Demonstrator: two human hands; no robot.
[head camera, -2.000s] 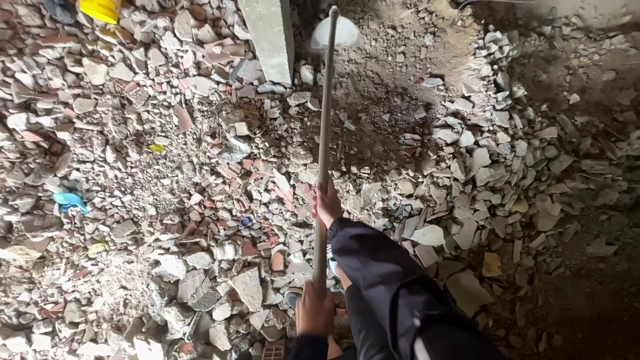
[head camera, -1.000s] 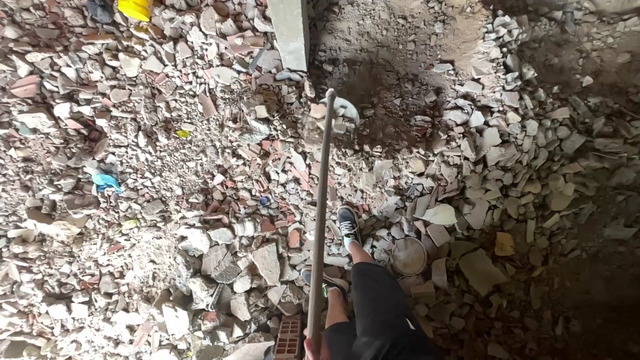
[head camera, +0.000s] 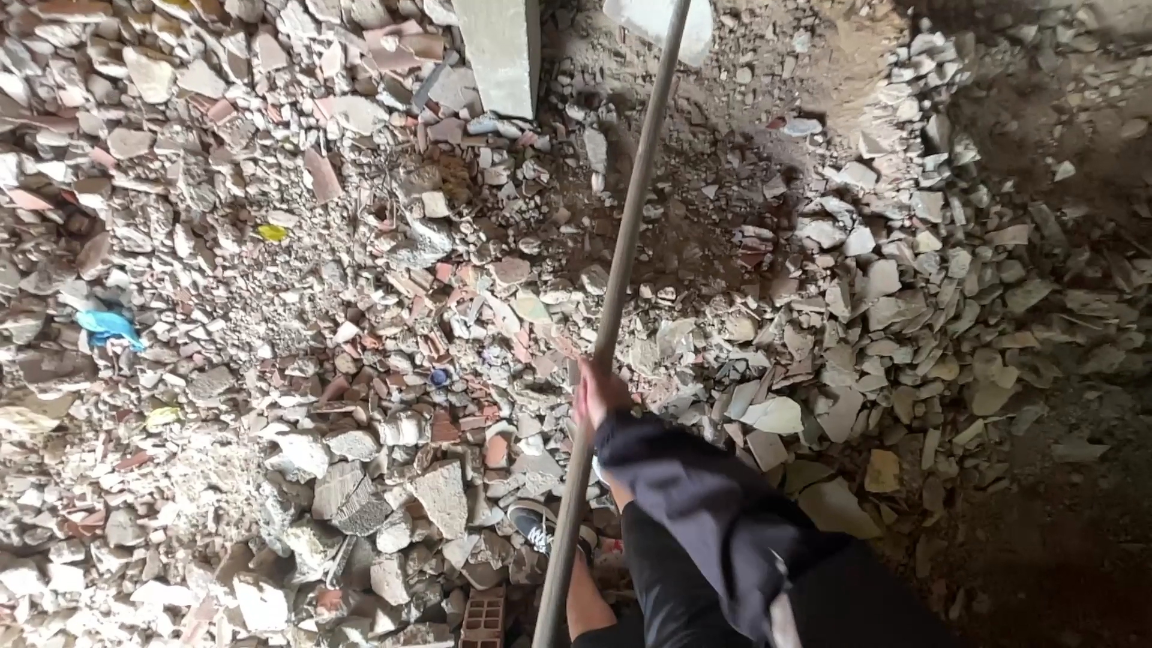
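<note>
My right hand (head camera: 601, 393), in a dark long sleeve, is closed around the middle of a long wooden handle (head camera: 623, 261). The handle slants from the bottom edge up to the top edge. At its upper end a pale, rounded metal blade (head camera: 688, 31), like that of a hoe or shovel, is partly cut off by the frame. The lower end of the handle runs out of view at the bottom, and my left hand is not seen. Below the handle and sleeve are my legs and a dark shoe with white laces (head camera: 535, 526).
Broken tile and stone rubble (head camera: 351, 486) covers the ground. A concrete post (head camera: 504, 58) stands at the top. A hollow brick (head camera: 483, 616) lies near my feet, and a blue plastic scrap (head camera: 110, 327) lies at left. Bare dirt (head camera: 846, 45) shows at upper right.
One second ago the blade was lower and nearer to my feet; now it is at the top edge. My right hand is back in view on the middle of the handle; my left hand, seen two seconds ago, is out of view.
</note>
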